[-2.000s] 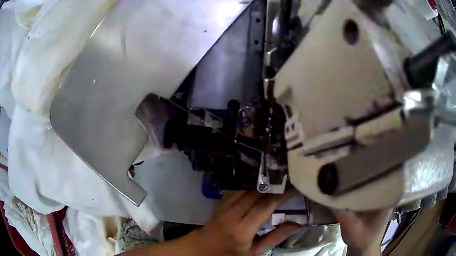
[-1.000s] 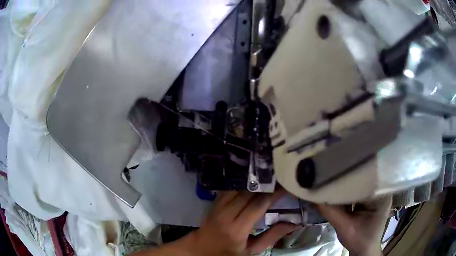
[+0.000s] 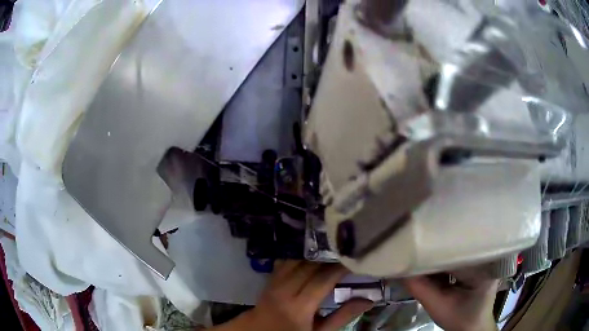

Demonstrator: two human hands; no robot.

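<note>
The looper area (image 3: 271, 207) of the machine is open, with dark metal parts in it. The cream machine head (image 3: 361, 129) stands to its right. My left hand (image 3: 294, 297) is at the near edge just below the loopers, its fingertips hidden under dark parts; I cannot tell if it holds anything. My right hand (image 3: 452, 297) is under the near edge of the head, its fingers mostly hidden behind the casing. A small blue part (image 3: 261, 264) shows beside my left hand. A small white piece (image 3: 349, 294) lies between the hands.
The large silver cloth plate (image 3: 142, 136) covers the left, with white fabric (image 3: 48, 168) heaped beside and below it. Ribbed tension knobs (image 3: 555, 236) stand at the right. A clear plastic shield (image 3: 542, 116) is at the upper right. Patterned cloth shows below the near edge.
The view has shifted, so the machine head appears further left and more of its right side and tension knobs shows. Both hands keep nearly the same places at the machine's near edge.
</note>
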